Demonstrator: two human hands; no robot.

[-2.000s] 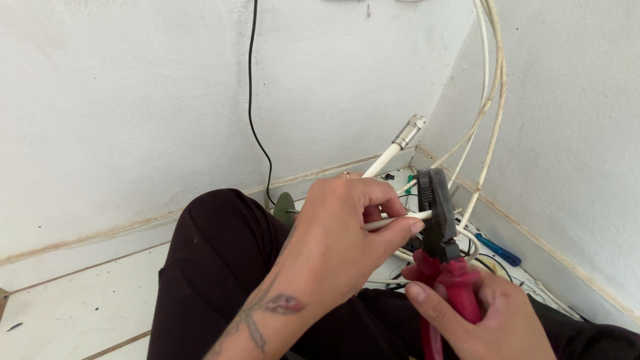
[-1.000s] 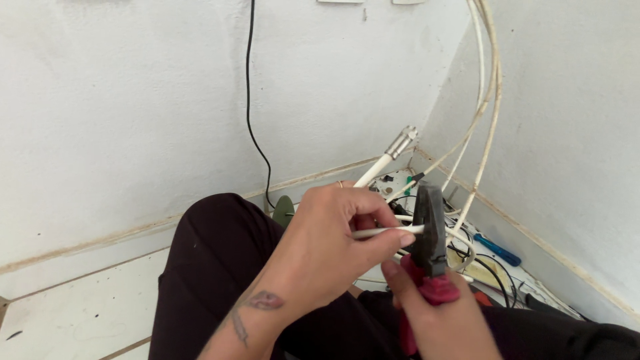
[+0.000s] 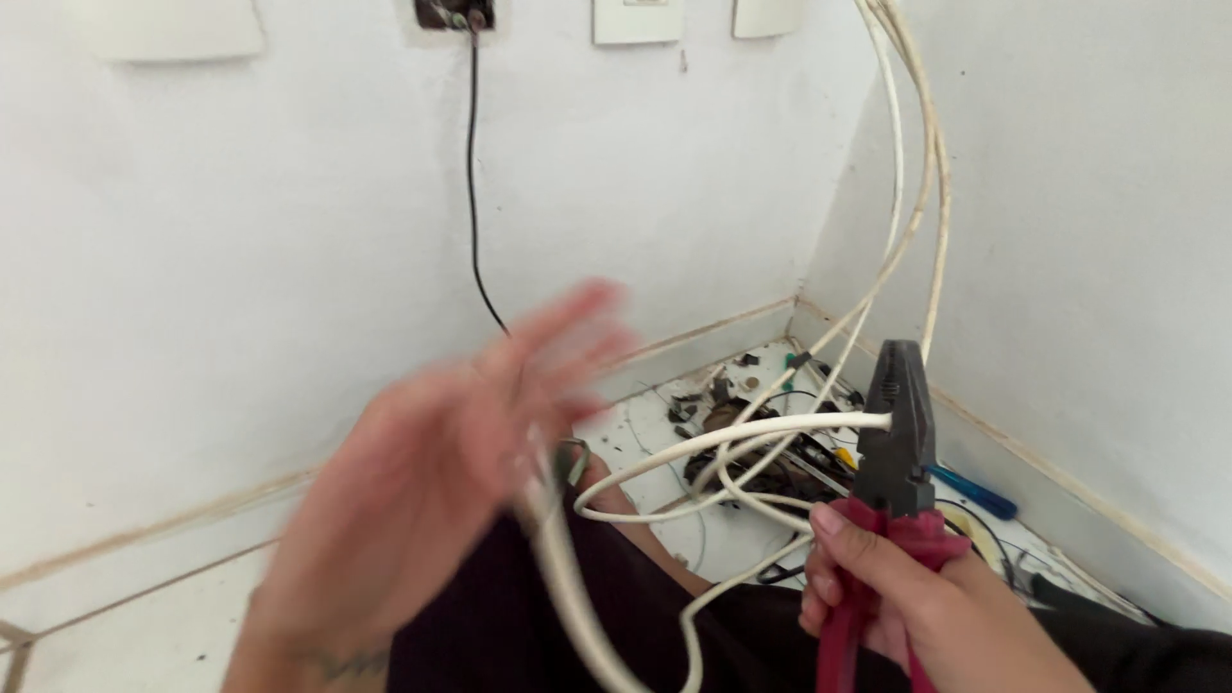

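My right hand [image 3: 895,587] grips the red handles of a pair of combination pliers [image 3: 900,433], jaws pointing up. The end of a white cable [image 3: 751,423] meets the side of the pliers' jaws, and the cable loops back to the left. My left hand [image 3: 452,433], blurred by motion, is raised left of the pliers with its fingers apart. A thicker white cable [image 3: 568,587] with a blurred metal-looking end stands just below and right of that hand; whether they touch cannot be told.
White cables [image 3: 938,192] hang down the wall corner. On the tiled floor lie cable scraps and debris [image 3: 712,414] and a blue-handled tool [image 3: 972,491]. A black cable [image 3: 473,173] comes from an open wall box [image 3: 454,13]. My dark-trousered legs [image 3: 462,597] are below.
My left hand has let go of the white cable near the pliers and moved left, its fingers now spread. The thicker cable, earlier behind my left hand, now stands closer in front of my legs.
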